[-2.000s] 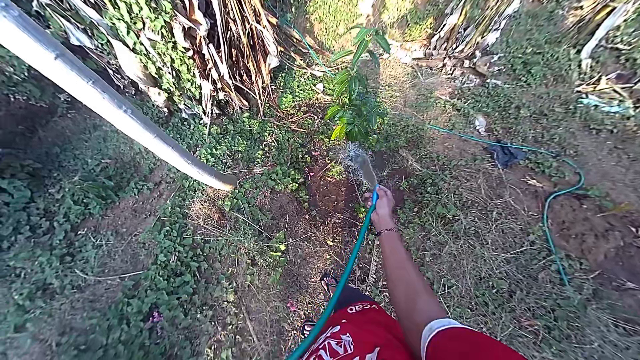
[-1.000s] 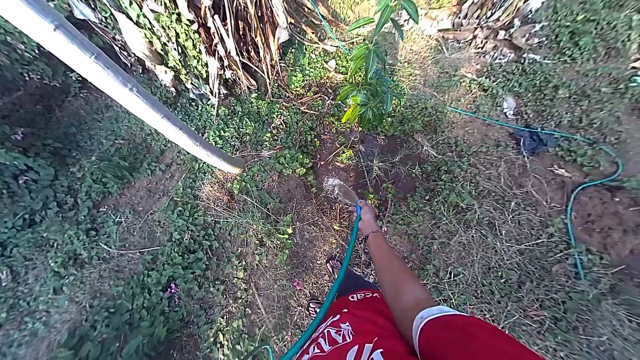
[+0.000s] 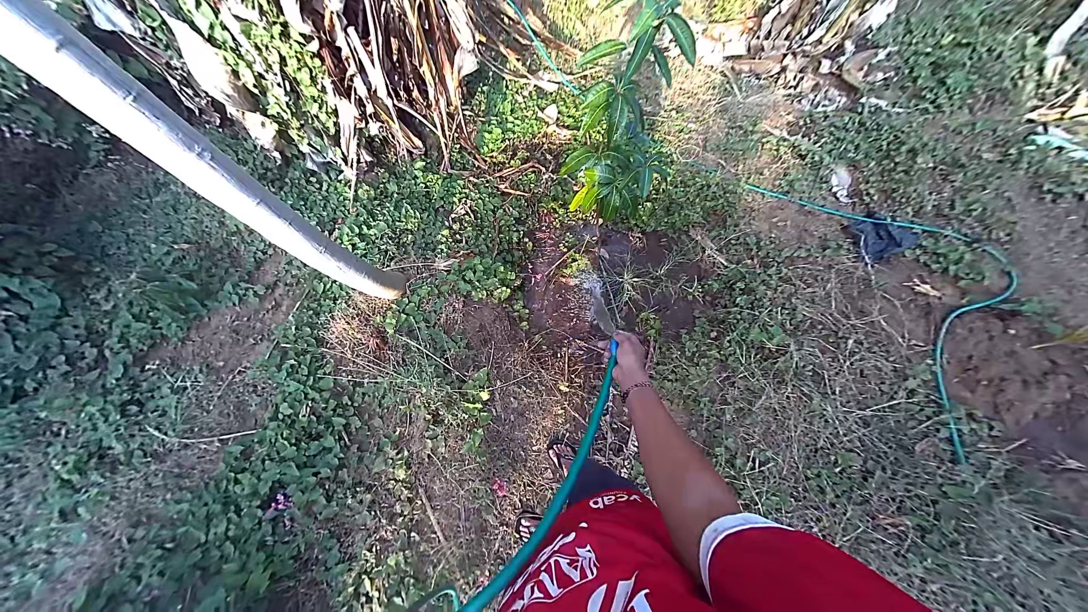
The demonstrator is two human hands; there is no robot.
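My right hand [image 3: 629, 360] grips the end of a green garden hose [image 3: 571, 480], which has a blue tip. Water [image 3: 600, 303] sprays forward from it onto dark, wet soil [image 3: 557, 293]. Just beyond the wet patch stands a young leafy plant [image 3: 616, 157] with long green leaves. The hose runs back along the left side of my body and out at the bottom edge. My left hand is out of the frame.
A pale, slender trunk [image 3: 221, 174] slants in from the upper left. Dry hanging leaves [image 3: 399, 68] stand at the back. More green hose [image 3: 943, 331] curves over the ground at right, beside a black plastic scrap [image 3: 882, 238]. Low vines [image 3: 297, 467] cover the left.
The water stream pointed at the plant's base two seconds ago, fell on ground nearer me one second ago, and now lands on the wet soil in front of the plant. My right hand keeps its hold.
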